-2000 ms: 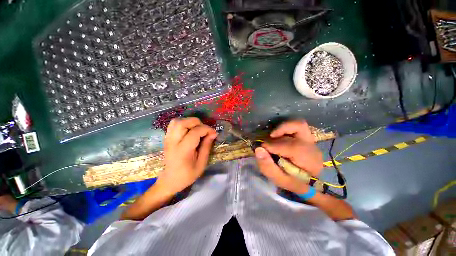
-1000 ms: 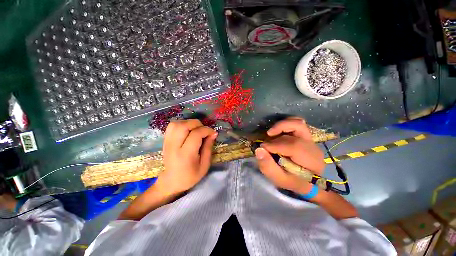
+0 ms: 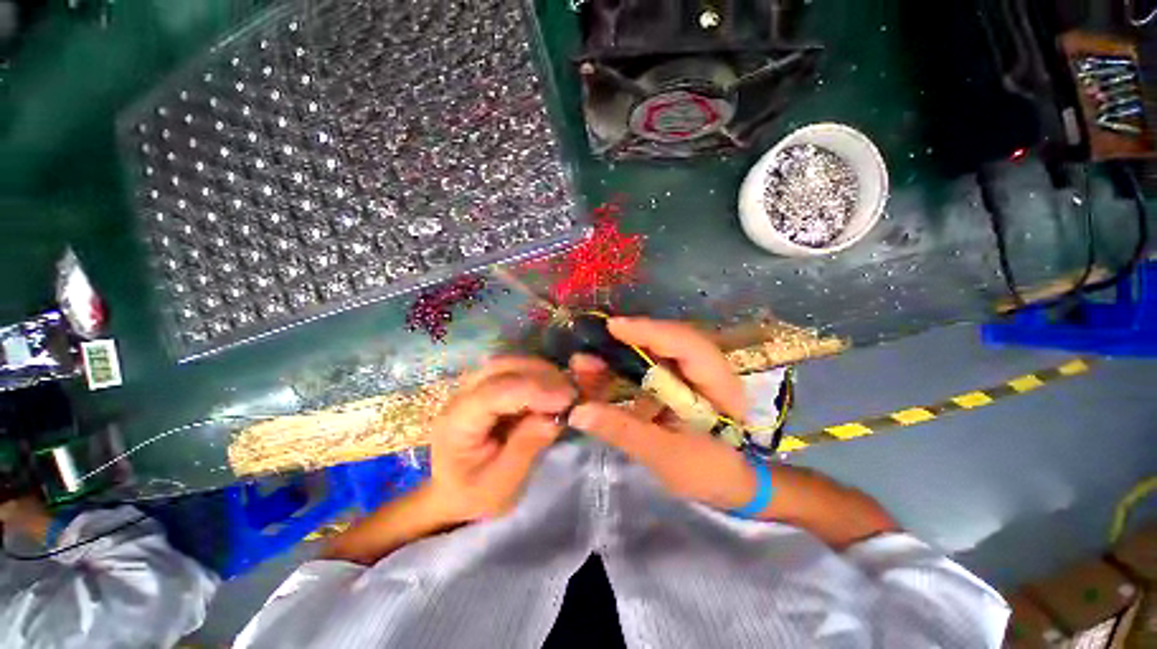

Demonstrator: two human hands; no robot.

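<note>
My right hand (image 3: 666, 412), with a blue wrist band, holds the soldering iron (image 3: 679, 396); its black grip and thin metal tip point up and left toward the wire piles. My left hand (image 3: 501, 431) is beside it, its fingertips meeting my right fingertips in front of my chest. Something small and dark shows between the fingertips, too small and blurred to name. The red wire pile (image 3: 599, 263) and a darker wire pile (image 3: 442, 304) lie beyond my hands. The clear blister tray (image 3: 355, 152) holds small silvery round parts.
A tan bench-edge strip (image 3: 330, 431) runs under my hands. A white bowl of silvery scraps (image 3: 873, 190) and a black fan (image 3: 679, 108) stand at the back. Solder wire (image 3: 165, 431) runs from a reel at left. Another person's pale sleeve (image 3: 102, 583) shows lower left.
My hands have come together, nearer my chest. The iron has swung so its tip points up and left, away from the bench-edge strip. The round grey disc seen before is no longer visible.
</note>
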